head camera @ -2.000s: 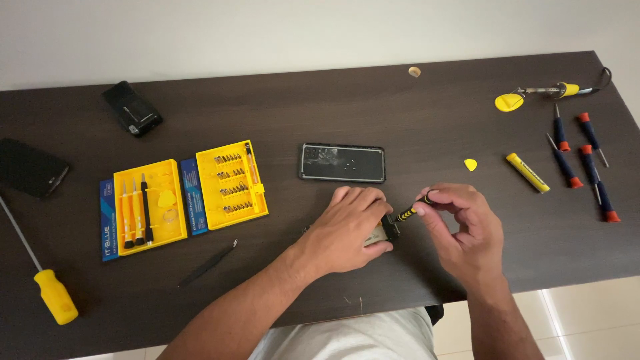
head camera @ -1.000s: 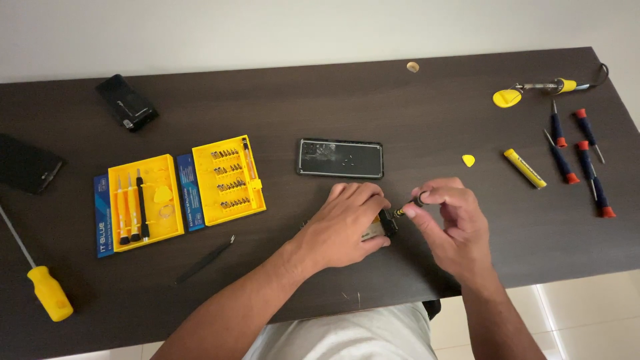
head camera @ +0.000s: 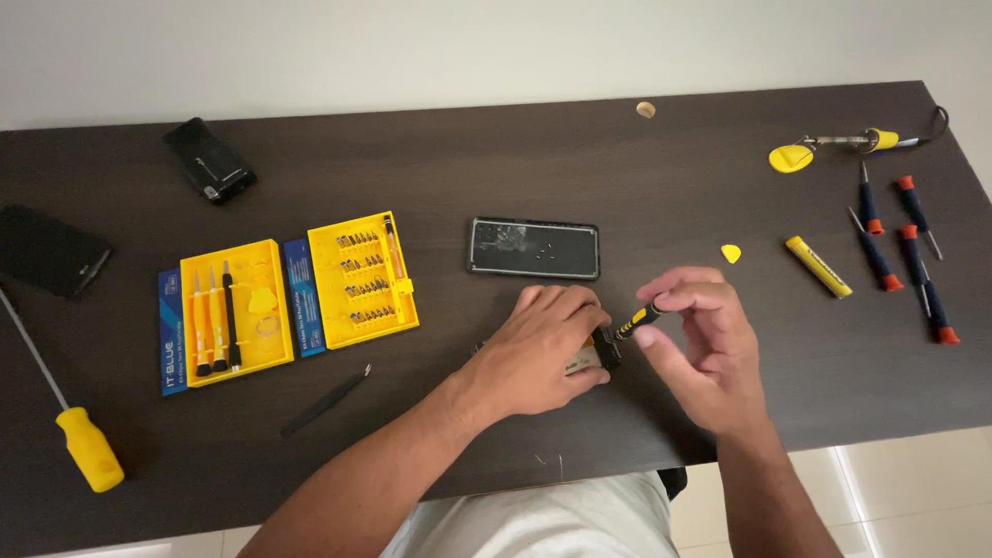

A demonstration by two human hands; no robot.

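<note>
My left hand (head camera: pixel 542 349) lies over a partly opened phone (head camera: pixel 590 356) and holds it to the dark table; the hand hides most of it. Between the fingertips of my right hand (head camera: pixel 697 341) is a small black and yellow screwdriver (head camera: pixel 642 318), tilted, its tip at the phone's right end. Whether the tip touches a screw cannot be seen. Just behind my hands lies a black phone back cover (head camera: pixel 535 249) with several tiny screws (head camera: pixel 547 253) on it.
At left are an open yellow bit case (head camera: pixel 364 287), a yellow tool tray (head camera: pixel 263 341), black tweezers (head camera: pixel 325 401), a large yellow screwdriver (head camera: pixel 89 449) and two dark phones (head camera: pixel 208 163). At right lie a yellow pick (head camera: pixel 731 253), a yellow tube (head camera: pixel 818 267), several small screwdrivers (head camera: pixel 914 209) and a soldering iron (head camera: pixel 880 140).
The fingers of my right hand have shifted on the screwdriver, which stays at the phone's right end. My left hand has kept its place on the phone.
</note>
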